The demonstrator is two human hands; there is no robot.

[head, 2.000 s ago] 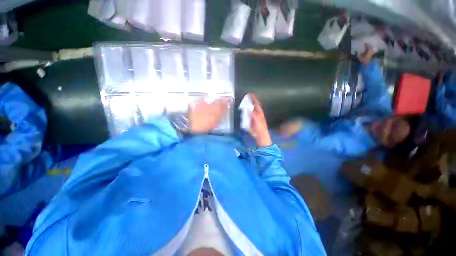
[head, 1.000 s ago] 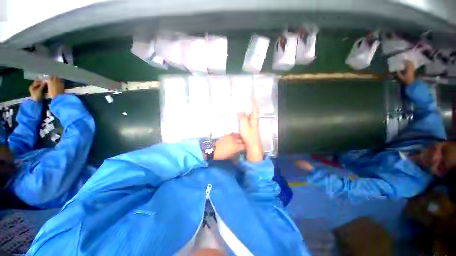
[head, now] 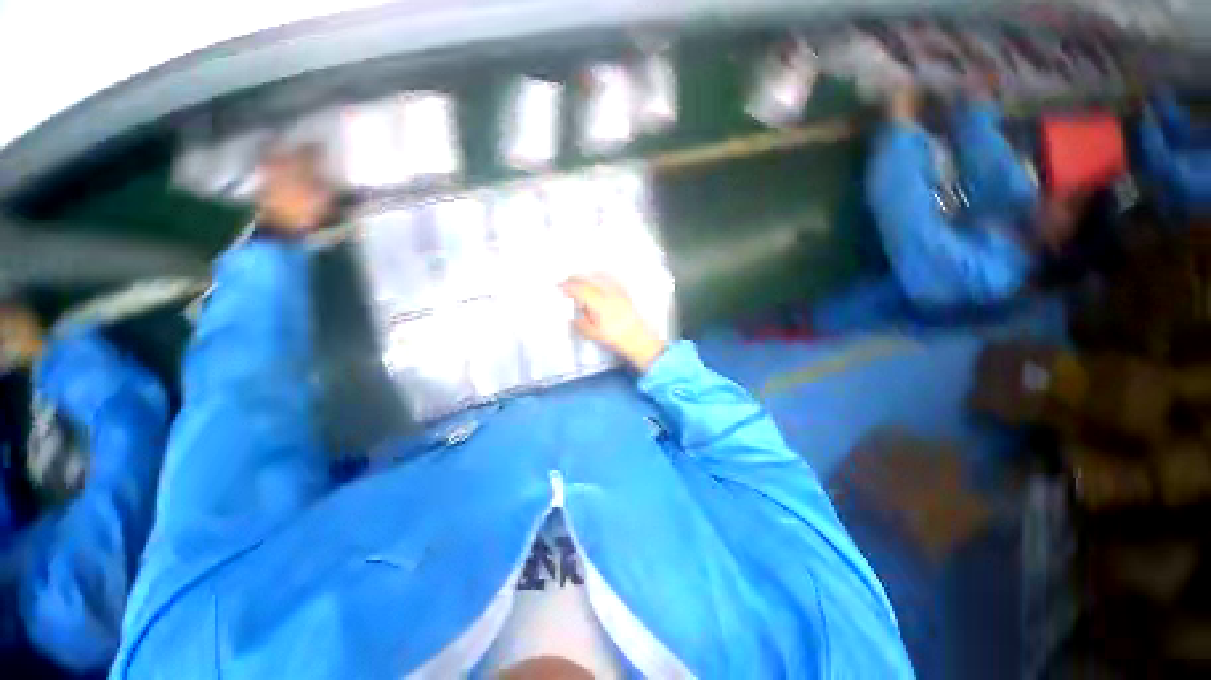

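Note:
A clear, shiny blister tray (head: 438, 299) with white units in its pockets lies tilted slightly in front of me on the dark green bench. My right hand (head: 608, 316) is over the right part of the tray, its fingertips at the pockets; blur hides whether it holds anything. My left hand (head: 295, 193) is stretched out past the tray's far left corner, at the row of white cartons (head: 399, 138) on the green belt. It is blurred, and I cannot tell whether it grips a carton.
More white cartons (head: 533, 121) stand along the belt. A white shelf (head: 266, 67) runs above it. Neighbouring workers in blue smocks sit at the left and at the right (head: 930, 226). A red bin (head: 1082, 150) is beyond the right one. Brown cartons (head: 1129, 438) are on the floor at right.
My left hand has moved from the tray's near edge out to the cartons at the far left. My right hand stays over the tray, a little lower and apart from the left. The view has turned.

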